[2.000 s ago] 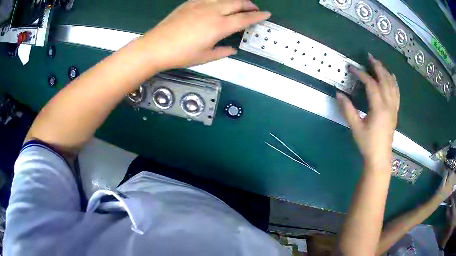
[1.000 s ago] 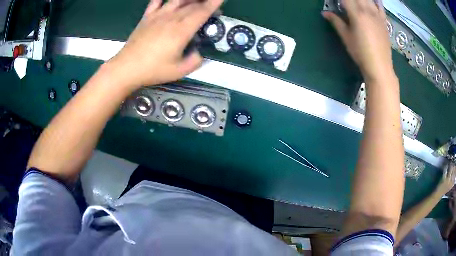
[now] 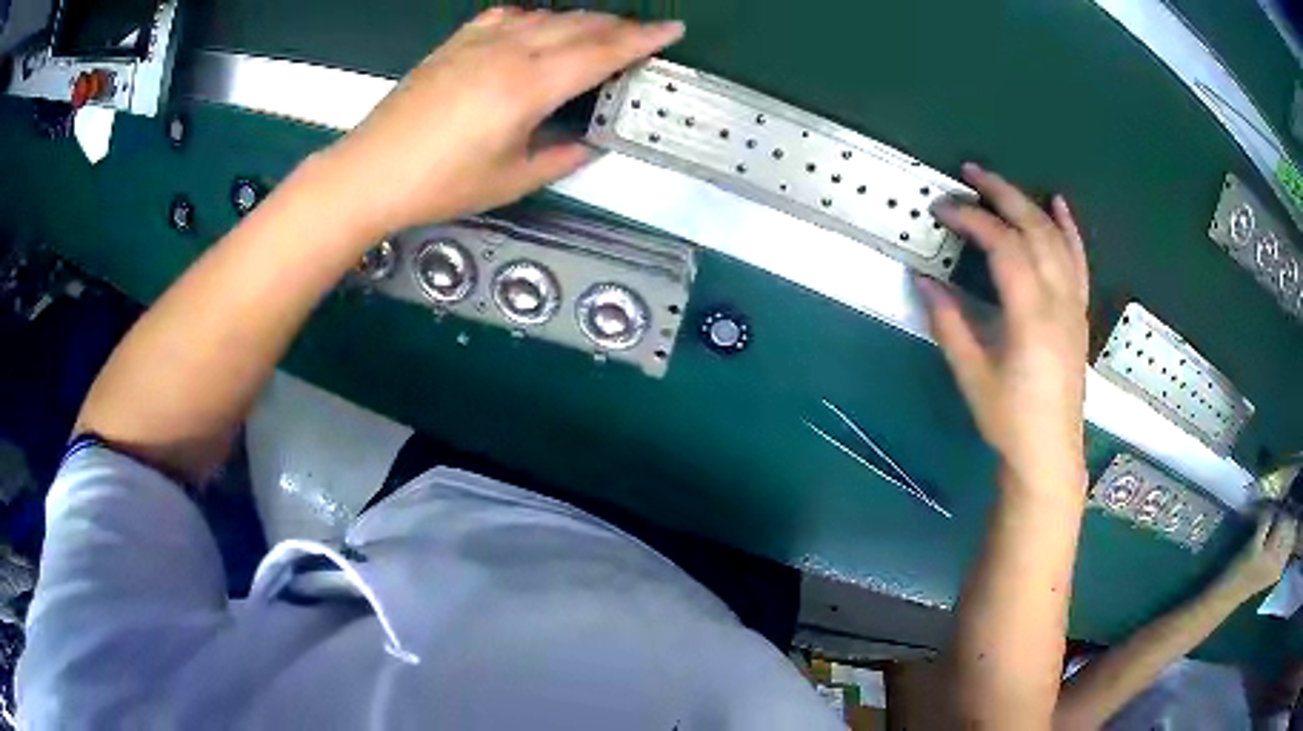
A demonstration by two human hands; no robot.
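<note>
A silver perforated plate (image 3: 779,154) lies or is held just beyond the white rail, its rows of small holes facing up. My left hand (image 3: 479,129) is around its left end, thumb below and fingers above. My right hand (image 3: 1022,321) is at its right end, with fingertips on the end and thumb near the rail. Nearer me, a four-seat metal plate (image 3: 565,303) shows shiny round cups, its left end partly behind my left forearm. A black ring insert (image 3: 725,331) lies right of it. Thin silver tweezers (image 3: 886,464) lie open on the green bench.
White rail (image 3: 800,250) crosses the bench. Another perforated plate (image 3: 1175,379) and cup plates (image 3: 1155,503) lie at right, near another person's hand (image 3: 1265,550). Small black rings (image 3: 247,193) lie at left, below a white-framed station (image 3: 136,72) with a red button.
A plate at my left hand showed black rings face up; now a perforated face lies between my hands. My right hand has come down from the far upper right plate. The view has shifted slightly.
</note>
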